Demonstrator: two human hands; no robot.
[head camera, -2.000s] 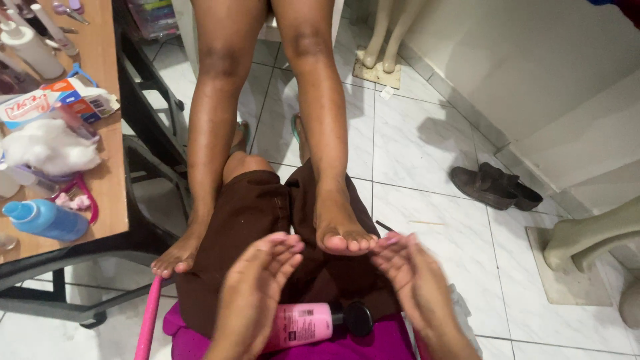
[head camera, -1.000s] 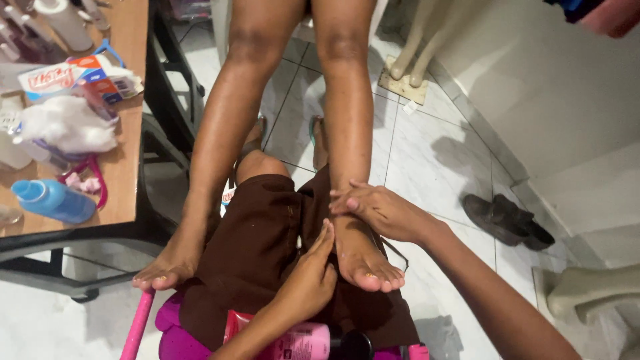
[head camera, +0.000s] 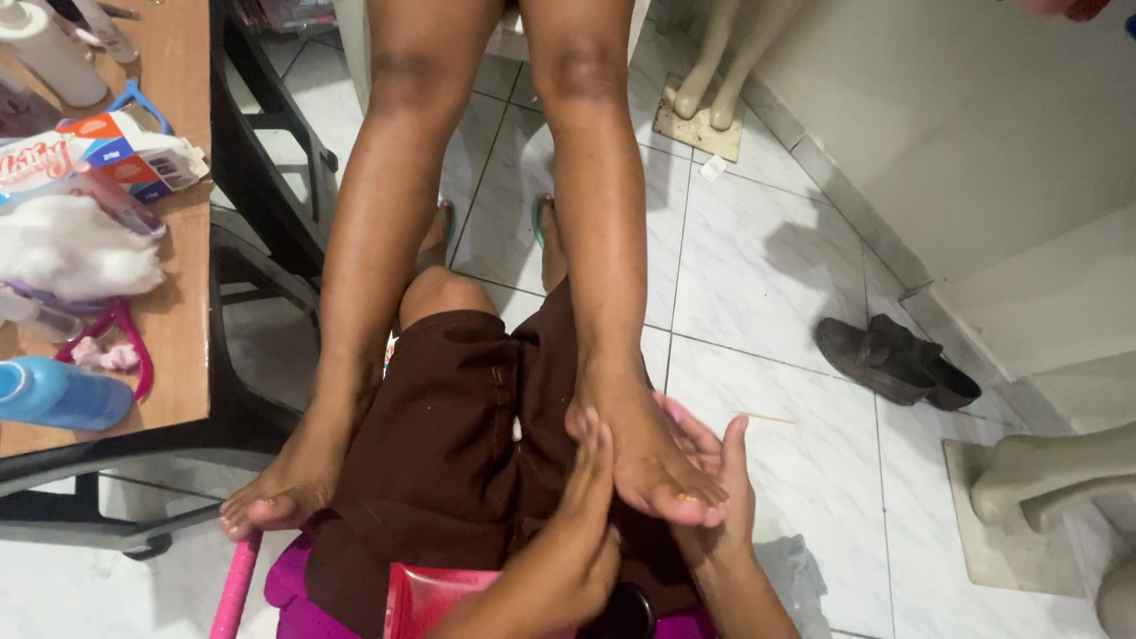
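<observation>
A seated person's bare foot (head camera: 643, 444), with small orange marks on its toenails, lies between my two hands above my lap. My left hand (head camera: 581, 524) lays its extended fingers along the foot's inner side near the ankle. Around the outer side and under the toes, my right hand (head camera: 714, 470) has its fingers spread, partly hidden by the foot. The person's other foot (head camera: 284, 488) rests on the end of a pink-wrapped bar (head camera: 235, 586). On my brown shorts (head camera: 426, 444) a pink tube (head camera: 435, 595) and a black cap (head camera: 626, 612) are partly covered by my left forearm.
At the left, a wooden table (head camera: 182, 355) holds cotton wool (head camera: 71, 248), a blue bottle (head camera: 62, 395) and a cardboard box (head camera: 98, 155). Dark shoes (head camera: 887, 359) lie on the tiled floor at the right. Mannequin feet on stands (head camera: 697, 120) are near the wall.
My right hand has moved from on top of the foot near the ankle to its outer side by the toes. My left hand now lies against the inner side.
</observation>
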